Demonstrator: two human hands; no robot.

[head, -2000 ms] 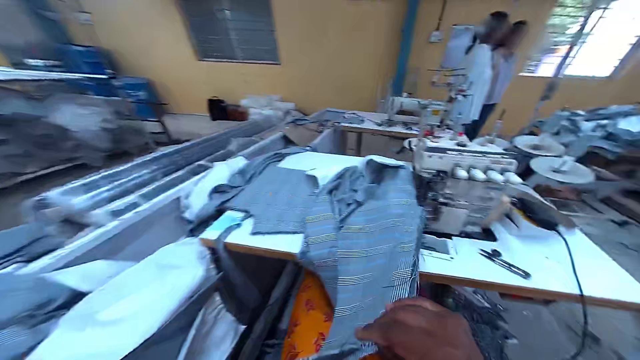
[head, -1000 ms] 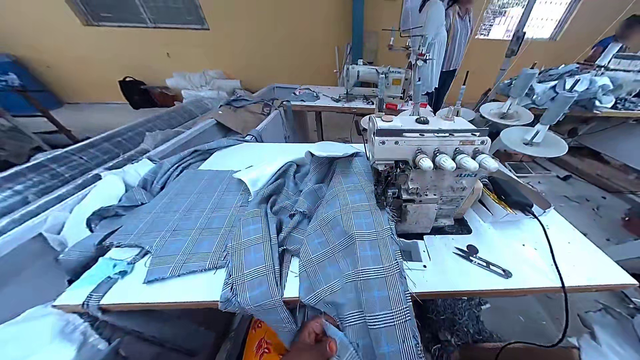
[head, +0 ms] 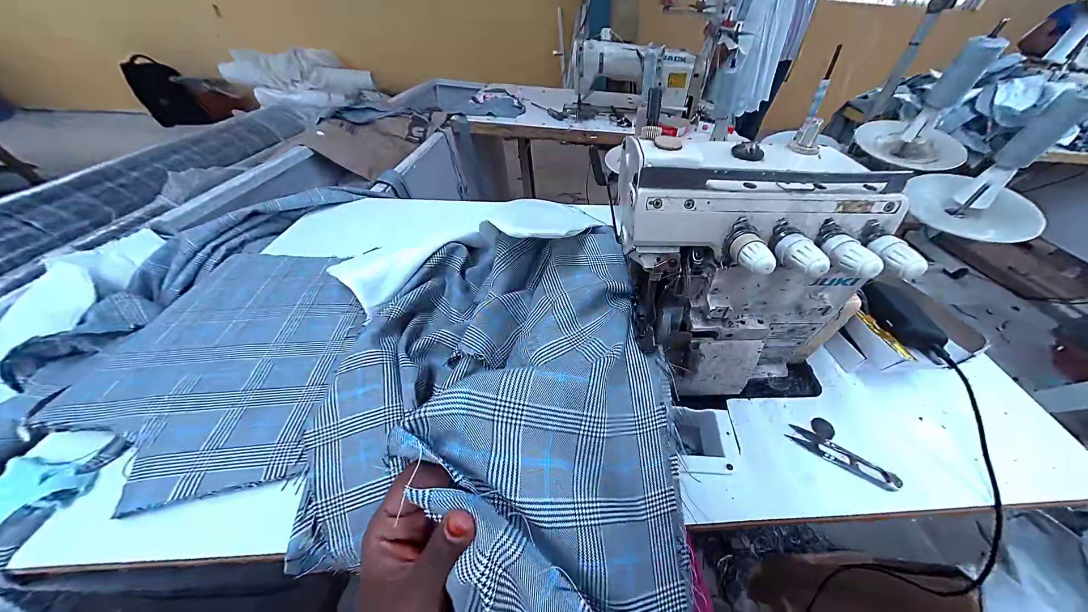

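My left hand (head: 412, 535), at the lower middle of the head view, pinches the frayed edge of a grey checked fabric piece (head: 561, 425) between thumb and fingers. A loose pale thread hangs over the fingers. This fabric lies bunched on the white table, its right side against the overlock sewing machine (head: 765, 212). Left of it another checked piece (head: 246, 340) lies flatter, with white lining fabric (head: 544, 219) at the back. Thread snips (head: 841, 456) rest on the table right of the machine's base. My right hand is not in view.
The white tabletop's front edge (head: 850, 518) crosses the lower view. A black cable (head: 977, 442) hangs over it at the right. Thread-cone stands (head: 977, 208) rise behind the machine. Farther back are a second sewing machine (head: 629, 68) and a standing person.
The view has swung right and closer to the table. One second ago a hand was at the fabric's lower edge; now my left hand shows more clearly, with a fold lifted in its fingers.
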